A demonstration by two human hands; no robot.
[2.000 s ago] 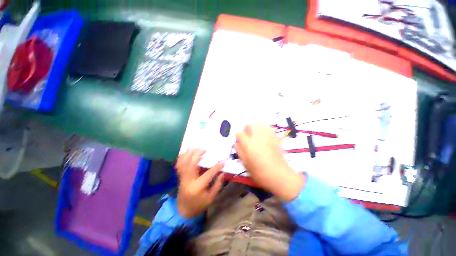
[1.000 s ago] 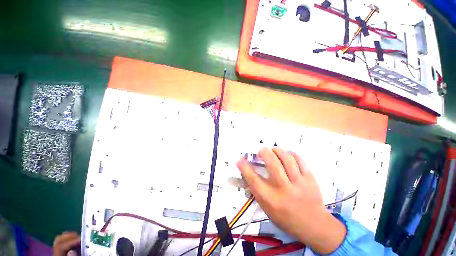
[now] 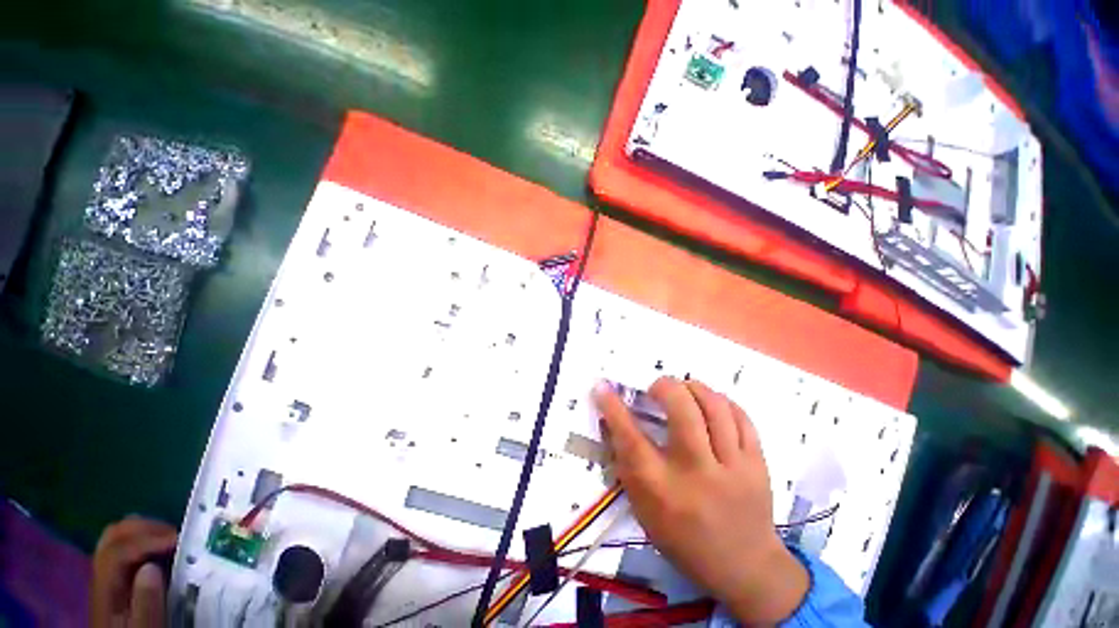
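The white panel back plate [image 3: 380,331] lies on an orange-red foam pad [image 3: 454,196]. My right hand [image 3: 706,503], in a blue sleeve, is over the plate right of the long dark cable [image 3: 546,405]. Its thumb and fingertips close around a small silvery connector [image 3: 634,400]. Yellow, orange and black wires [image 3: 589,518] run under this hand. My left hand [image 3: 133,574] is at the plate's left edge, cut off by the bottom of the picture; whether it holds anything is hidden. A green circuit board [image 3: 237,542] and a black oval [image 3: 298,572] are near the plate's lower left corner.
Two adjoining squares of screws [image 3: 166,199] lie at left, beside a dark flat sheet [image 3: 31,172]. A similar panel [image 3: 736,135] on orange-red padding is at upper right. A blue and black tool [image 3: 963,534] rests at lower right, beside red-edged items.
My right hand has moved from near the black oval to the plate's middle. My left hand has moved to the left edge. The dark cable now shows across the plate. The view has shifted and tilted.
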